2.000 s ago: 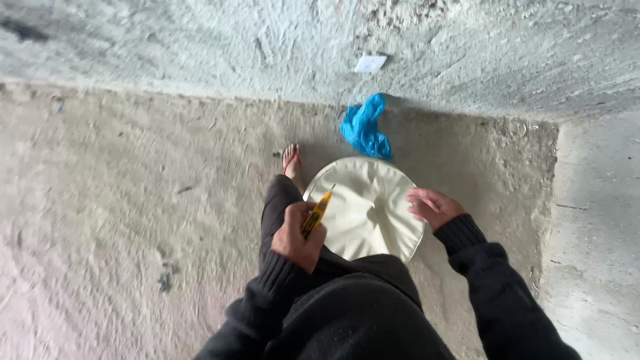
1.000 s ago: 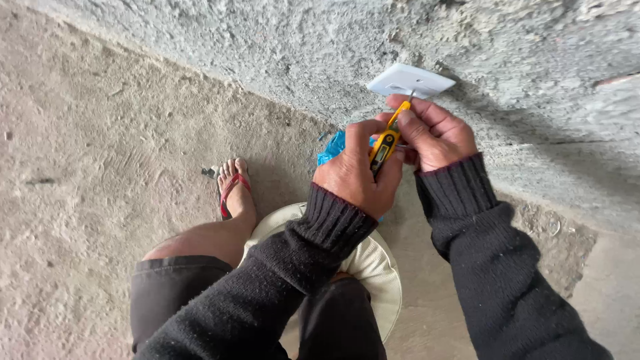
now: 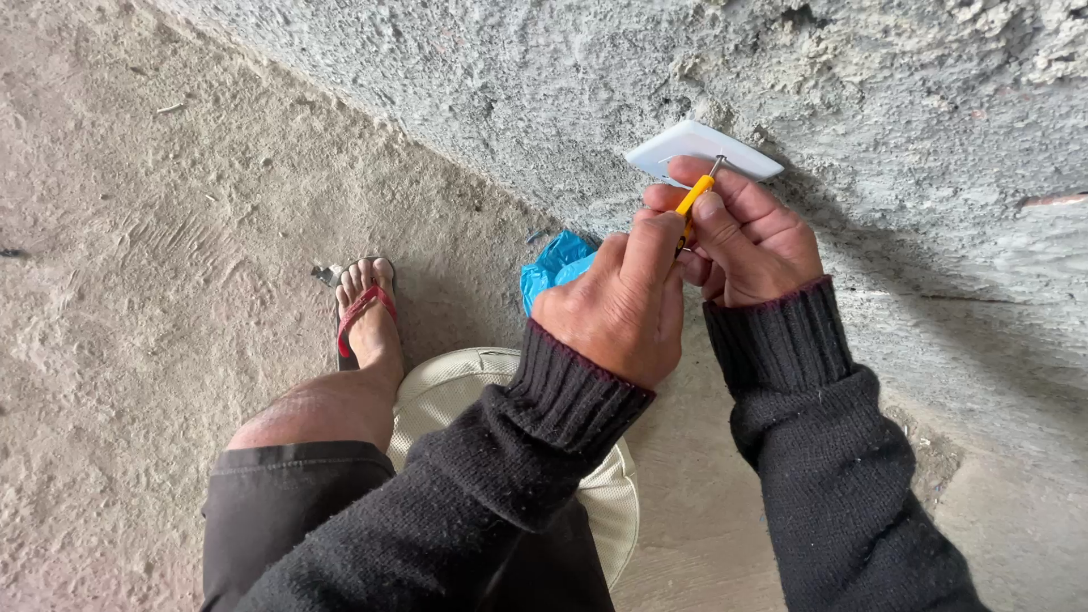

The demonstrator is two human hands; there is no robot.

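Observation:
A white wall plate point(image 3: 693, 146) sits on the rough grey wall. The metal tip of a yellow and black screwdriver point(image 3: 697, 194) meets the plate at a small dark hole. My left hand point(image 3: 625, 297) is closed around the handle, most of which it hides. Around the front of the tool, near its shaft, are the thumb and fingers of my right hand point(image 3: 748, 229), with one fingertip against the plate's lower part. Whether that hand also pinches a screw cannot be seen.
A round cream-coloured seat or cover point(image 3: 450, 382) is beneath my arms. Crumpled blue plastic point(image 3: 557, 265) lies by the wall's foot, partly behind my left hand. My foot in a red-strapped flip-flop point(image 3: 370, 314) rests on the rough concrete floor point(image 3: 170, 297).
Two seconds ago my hands were apart, the left holding the screwdriver over the round cream thing and the right beside it. Both have come together at the wall plate. The view has moved closer.

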